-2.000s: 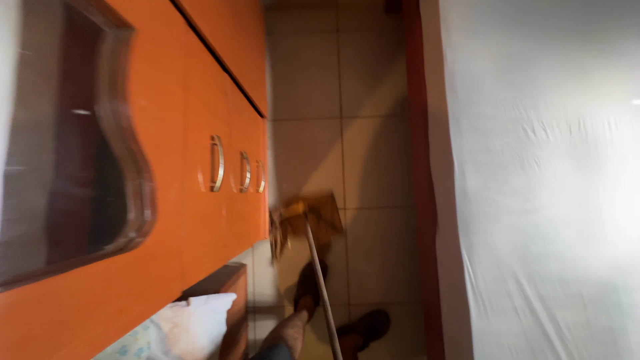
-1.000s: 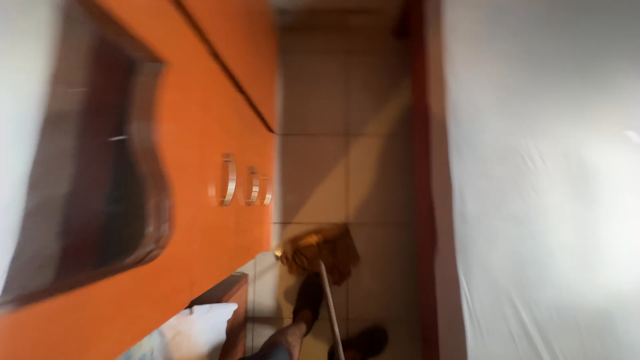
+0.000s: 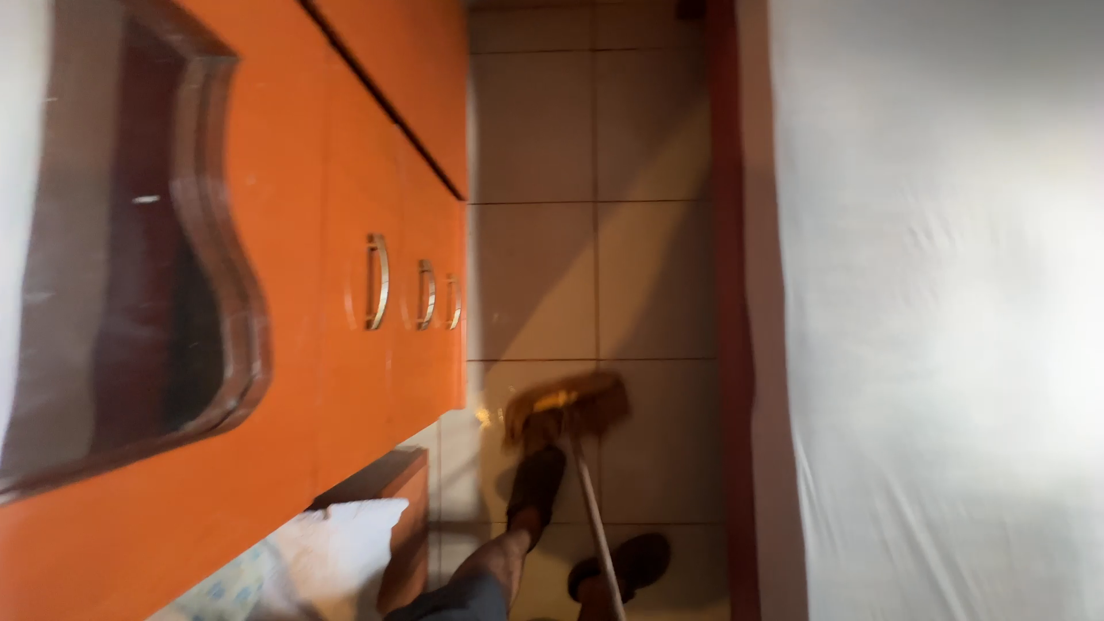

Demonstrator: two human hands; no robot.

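A mop with a brown head (image 3: 604,404) rests on the tiled floor, just ahead of my feet, its outline blurred. Its pale handle (image 3: 592,509) slants down and leaves the bottom edge of the view. Neither of my hands is in the picture, so what holds the handle is hidden. One dark shoe (image 3: 536,487) is right behind the mop head, left of the handle. Another dark shoe (image 3: 640,561) stands to the right, beside the handle.
An orange cabinet (image 3: 285,379) with curved metal handles and a wavy-framed mirror (image 3: 147,259) lines the left. On the right is a bed-like surface with a white sheet (image 3: 931,328) and dark red side (image 3: 733,345). White cloth (image 3: 345,535) lies at lower left.
The mop head has shifted about over the tiles in front of my feet and now lies close to the left shoe, its handle at a slant.
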